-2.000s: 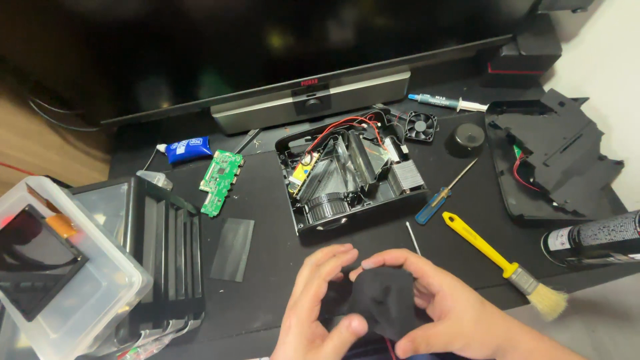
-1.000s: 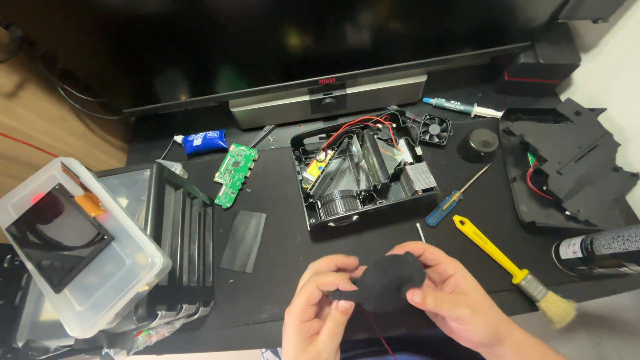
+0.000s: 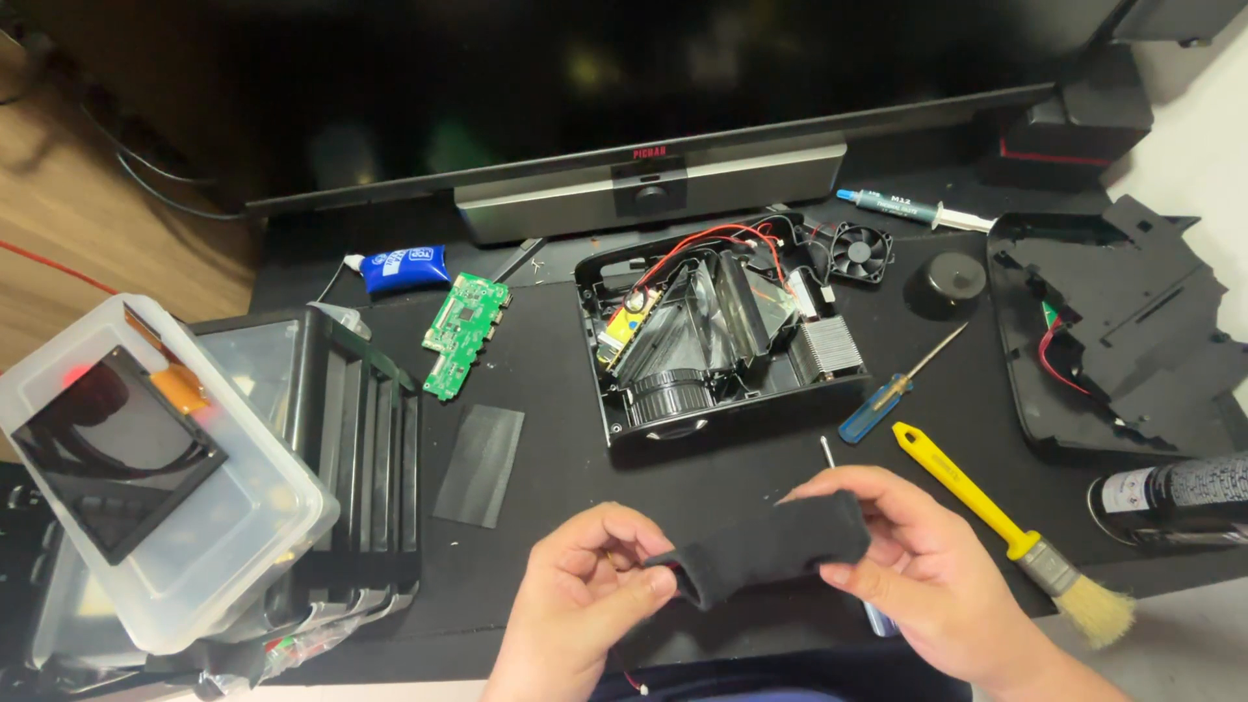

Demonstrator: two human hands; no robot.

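A black cloth (image 3: 770,548) is stretched between both hands near the desk's front edge. My left hand (image 3: 597,595) pinches its left end, which curls over; a thin wire with a small white plug (image 3: 639,685) hangs below that hand. My right hand (image 3: 907,575) grips the right end. Beyond them lies an opened black device housing (image 3: 721,331) with a ribbed lens ring (image 3: 670,393), a metal heat sink (image 3: 831,347) and red wires. Beside it is a small black fan (image 3: 860,253). Partly hidden by my right hand is a screwdriver with its shaft tip (image 3: 827,450) showing.
Left: a plastic container (image 3: 244,526) with a dark display panel (image 3: 119,453), a green circuit board (image 3: 467,334), a blue tube (image 3: 404,269). Right: a blue-handled screwdriver (image 3: 877,409), yellow brush (image 3: 960,478), round black cap (image 3: 951,281), syringe (image 3: 916,211), black cover (image 3: 1072,409), spray can (image 3: 1170,499).
The black cloth, bunched in both hands two seconds ago, is now spread into a longer strip between them. The hands have moved apart.
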